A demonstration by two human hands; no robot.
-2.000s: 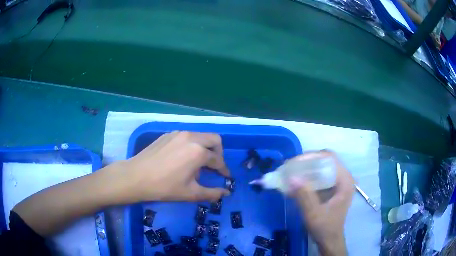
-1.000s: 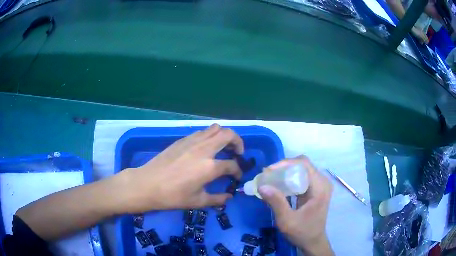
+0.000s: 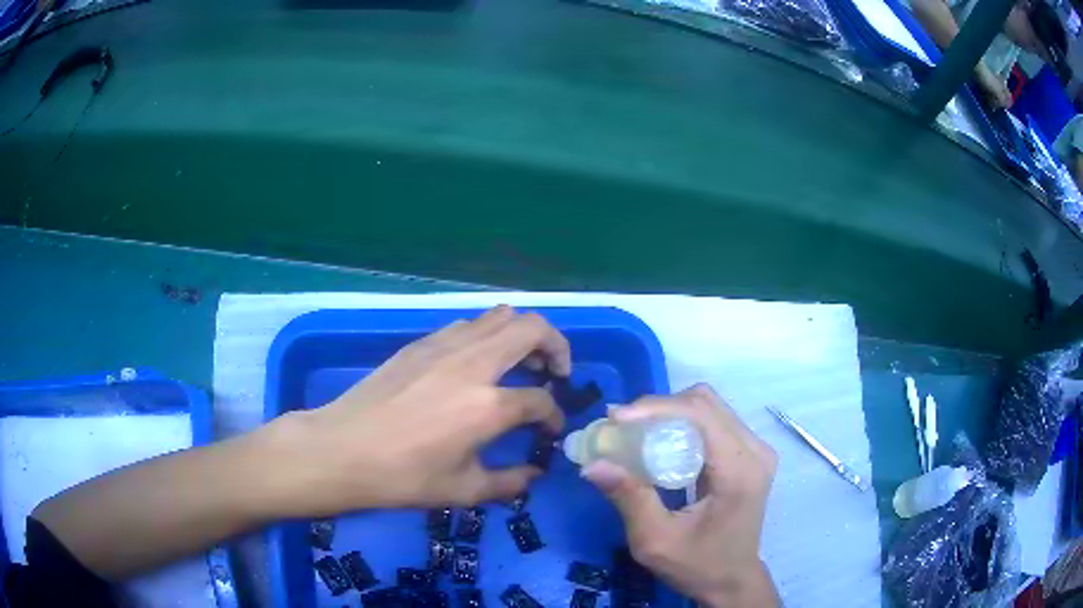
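Observation:
My left hand [image 3: 434, 410] is over the blue tray [image 3: 283, 392] and pinches a small black part [image 3: 543, 449] between thumb and fingers. My right hand [image 3: 701, 505] holds a translucent bottle [image 3: 647, 450], tilted, with its nozzle end at the black part. Whether the tip touches it cannot be told. Other dark parts [image 3: 578, 396] lie beside my left fingers. Several small black rectangular parts [image 3: 524, 533] lie loose in the lower half of the tray.
The tray stands on a white sheet [image 3: 772, 344]. Tweezers [image 3: 817, 448] lie right of it; a spare bottle [image 3: 930, 491], pale slim tools [image 3: 922, 418] and plastic bags [image 3: 950, 552] lie farther right. A second blue tray [image 3: 200, 416] is left. Behind is a green channel [image 3: 475, 143]; a person's arm shows top right.
The bottle has moved left to the part in my left hand and now stands more upright toward the camera. The left hand keeps its pinch. The whole view has shifted slightly.

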